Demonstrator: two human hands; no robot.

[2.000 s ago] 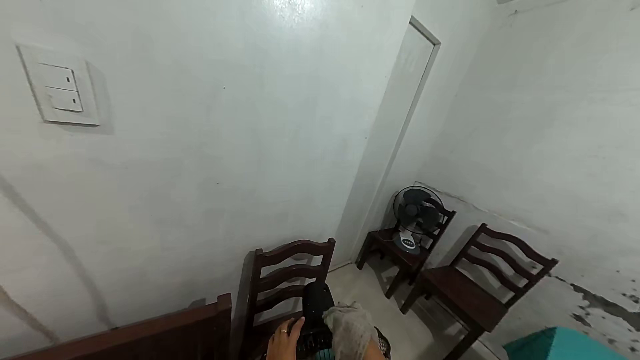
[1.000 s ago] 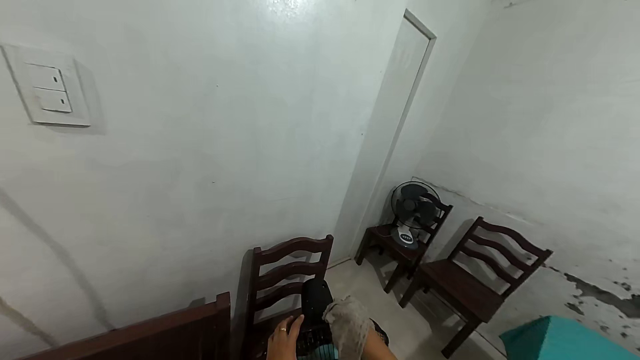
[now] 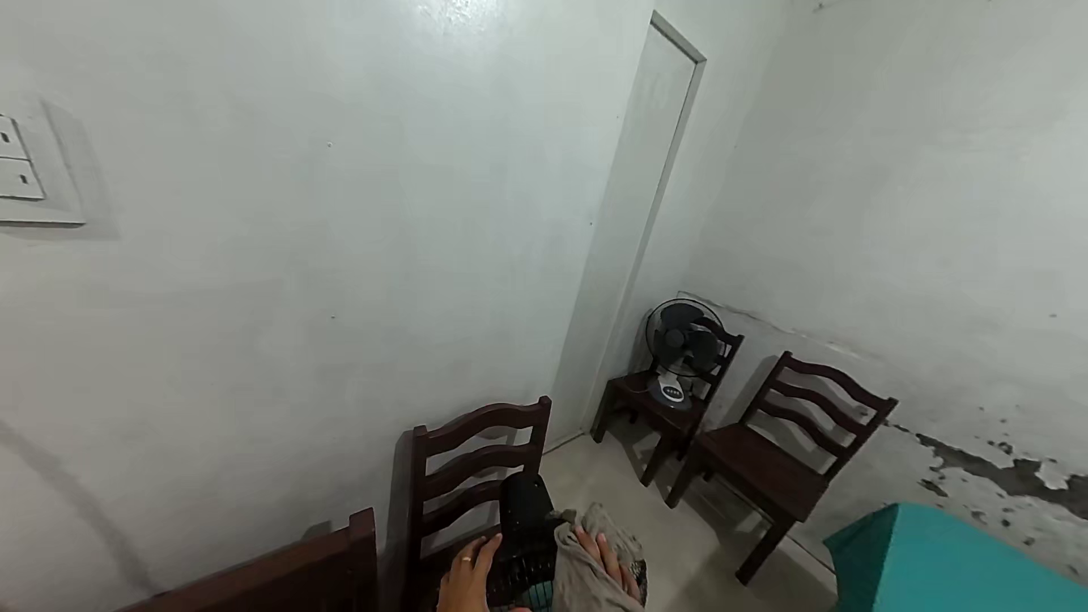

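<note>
At the bottom edge, a black fan point(image 3: 527, 518) with a wire grille and a rounded motor housing is in front of a dark wooden chair point(image 3: 480, 459). My left hand point(image 3: 467, 574), with a ring on one finger, rests against the left side of the grille; whether it grips is unclear. My right hand point(image 3: 605, 561) holds a grey cloth point(image 3: 586, 544) against the right side of the fan. The lower part of the fan and both wrists are cut off by the frame.
A second fan point(image 3: 680, 348) stands on a wooden chair point(image 3: 654, 399) by the door point(image 3: 637, 170). Another wooden chair point(image 3: 765, 455) is to its right. A teal surface point(image 3: 960, 561) fills the lower right corner, and a dark wooden panel point(image 3: 280, 569) the lower left.
My right hand and the cloth have shifted over the fan, and more of that hand's fingers now show on top of the cloth. My left hand stays at the fan's left side.
</note>
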